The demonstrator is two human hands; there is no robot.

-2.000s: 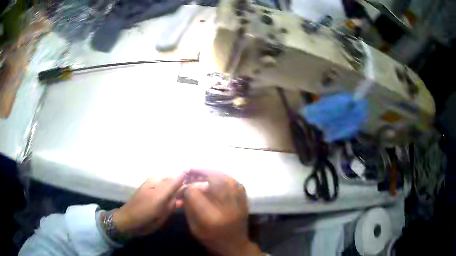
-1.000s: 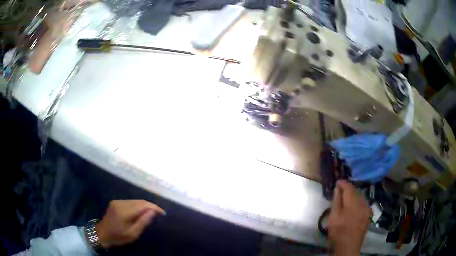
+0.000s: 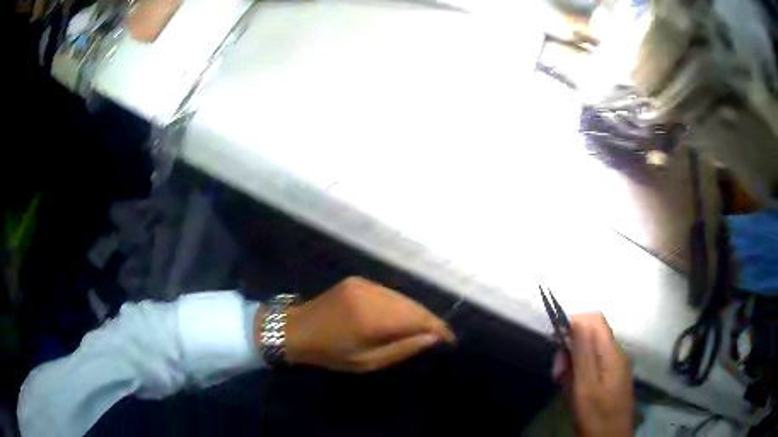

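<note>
My left hand (image 3: 362, 324) is in front of the table edge, fingers closed and thumb and forefinger pinched together. A faint thin line, perhaps a thread, shows near its fingertips; I cannot tell whether they hold it. My right hand (image 3: 597, 371) is at the table's front edge, blurred and cut off by the lower edge. It grips thread snips (image 3: 556, 316), whose two pointed blades point up and stand slightly apart. The handles are mostly hidden in the fingers.
The white machine table (image 3: 384, 111) slants across the view. The sewing machine head (image 3: 725, 102) is at the upper right, above a shiny needle area (image 3: 627, 132). Shears (image 3: 699, 341) lie at the right, near a blue yarn tassel (image 3: 757, 252). Clear plastic (image 3: 183, 111) is at the left.
My right hand has come away from beside the shears, now with snips in it. My left hand has moved right, towards it. The view has swung left and down.
</note>
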